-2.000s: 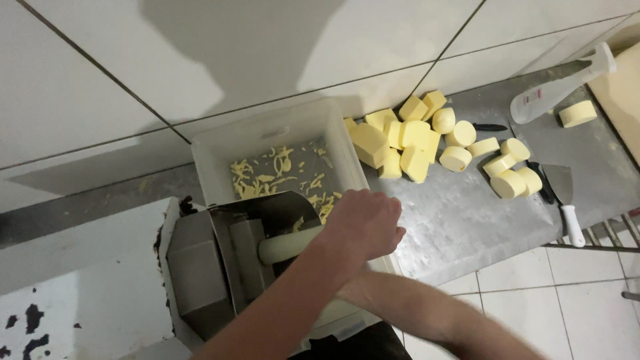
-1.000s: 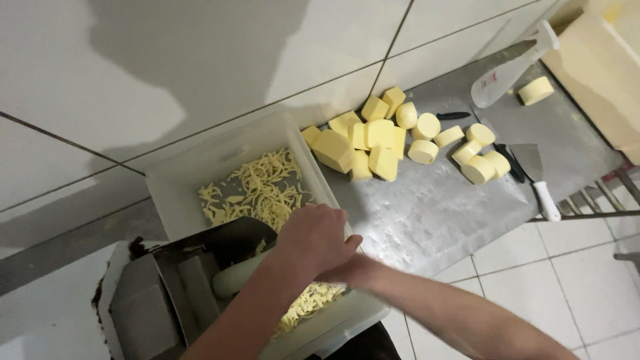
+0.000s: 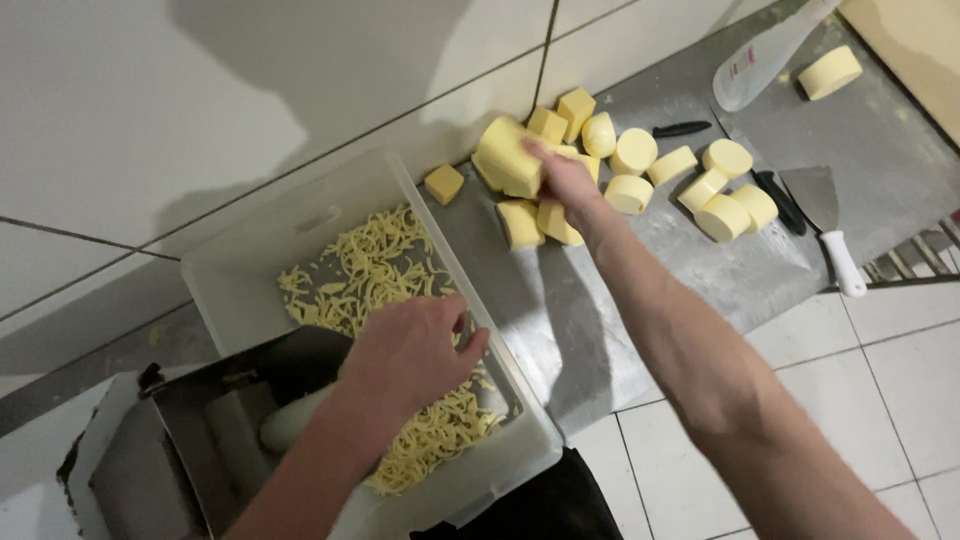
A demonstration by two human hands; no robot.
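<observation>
My right hand [image 3: 566, 180] grips a large chunk of yellow cheese [image 3: 506, 159] above the metal worktop. Around it lie cheese blocks [image 3: 520, 223] and several round cheese pieces [image 3: 634, 151]. Over a translucent plastic bin [image 3: 517, 375] is my left hand [image 3: 412, 352], its fingers partly curled; whether it touches a handle is hidden. Shredded cheese [image 3: 442, 427] lies in the bin. A grating machine [image 3: 172, 465] with a metal housing and a pale cylindrical part [image 3: 296, 420] reaches over the bin's near left side.
A scraper with a white handle [image 3: 843, 262], black-handled knives [image 3: 681, 129] and a plastic spray bottle [image 3: 765, 64] lie on the metal worktop [image 3: 600, 330]. The tiled wall runs behind. A single cheese round [image 3: 829, 73] sits at the far right, near a beige board [image 3: 915, 52].
My right hand has left my left hand and moved to the cheese blocks, where it took hold of a large chunk. More shredded cheese lies in the bin than two seconds ago.
</observation>
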